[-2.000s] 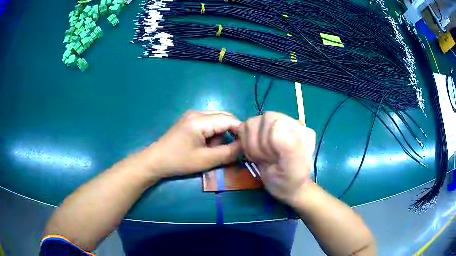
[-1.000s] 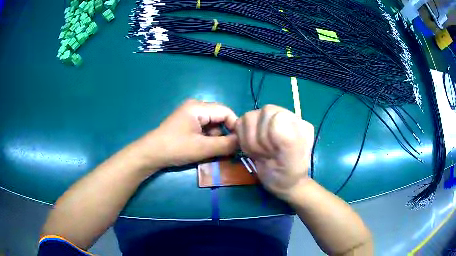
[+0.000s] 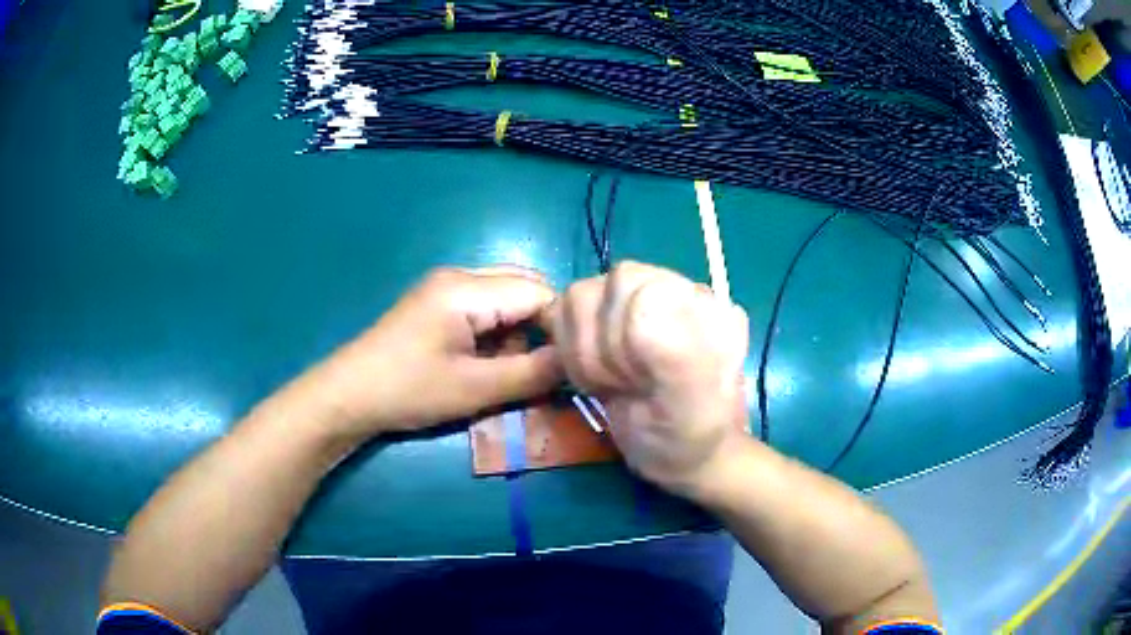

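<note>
My left hand (image 3: 465, 347) and my right hand (image 3: 657, 366) meet above the orange-brown fixture (image 3: 546, 444) near the table's front edge. The fingers of my left hand are curled with a small gap between thumb and index finger; what they pinch is hidden. My right hand is a closed fist, and what is inside it is hidden. White-marked wire ends (image 3: 592, 414) stick out below the fingers, over the fixture. Black wires (image 3: 600, 223) rise behind my hands.
Thick black wire bundles (image 3: 620, 137) with yellow ties cross the table behind my hands. Green terminal blocks (image 3: 161, 112) lie at far left. Loose wires (image 3: 887, 360) curve at right. Blue tape (image 3: 518, 496) crosses the fixture. A white sheet (image 3: 1098, 223) lies at the right edge.
The camera view has shifted, so the bundles, green blocks and fixture appear further left. My hands keep nearly the same pose together over the fixture.
</note>
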